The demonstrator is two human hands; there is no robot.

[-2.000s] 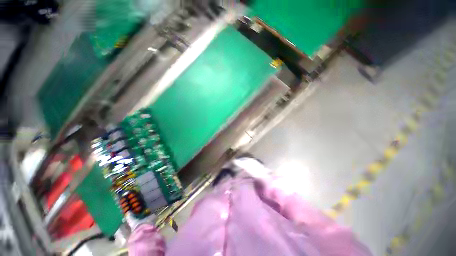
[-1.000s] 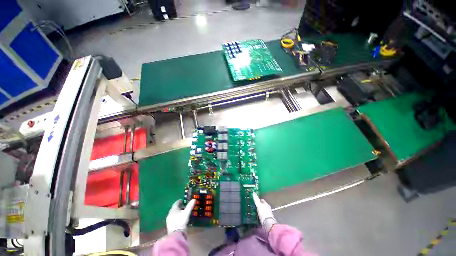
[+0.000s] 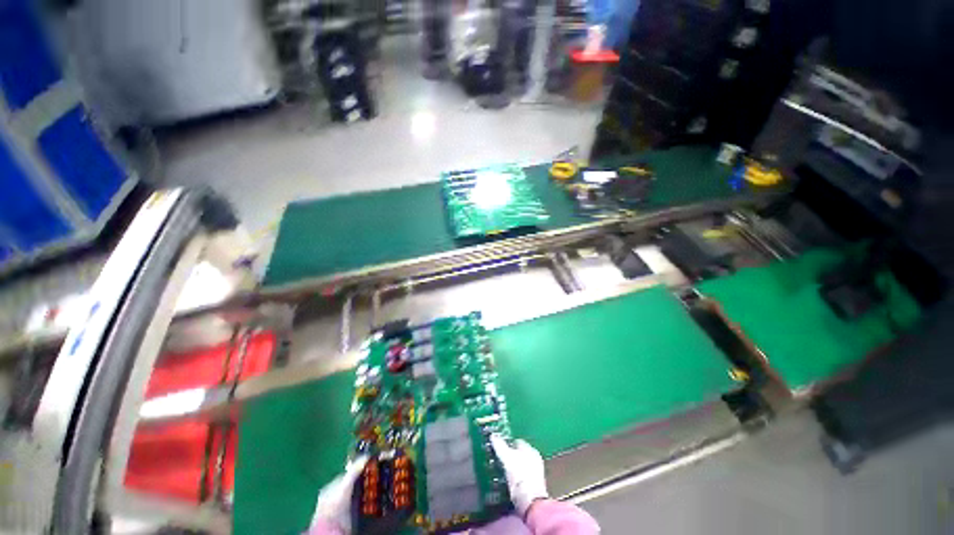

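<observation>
A large green circuit board (image 3: 455, 366) is held component side up, low in the centre of the view, over the near green-topped surface. Grey blocks sit on its near right part and copper-red coils on its near left corner. My left hand (image 3: 337, 499), in a white glove, grips the board's left edge near the bottom of the view. My right hand (image 3: 522, 472), also gloved, grips its right edge. The fingers under the board are hidden. Whether the board touches the surface cannot be told.
A second board (image 3: 492, 200) lies on the far green bench (image 3: 356, 236), with yellow-handled items (image 3: 563, 169) to its right. A rail conveyor (image 3: 502, 251) runs between the surfaces. A white machine frame (image 3: 115, 345) and red sheets (image 3: 173, 455) are at left. Black bins (image 3: 669, 94) stand behind.
From a blurred, tilted view, the scene has levelled. Since one second ago the view has tipped up, showing more of the hall. The board and both hands sit lower and further left in the picture.
</observation>
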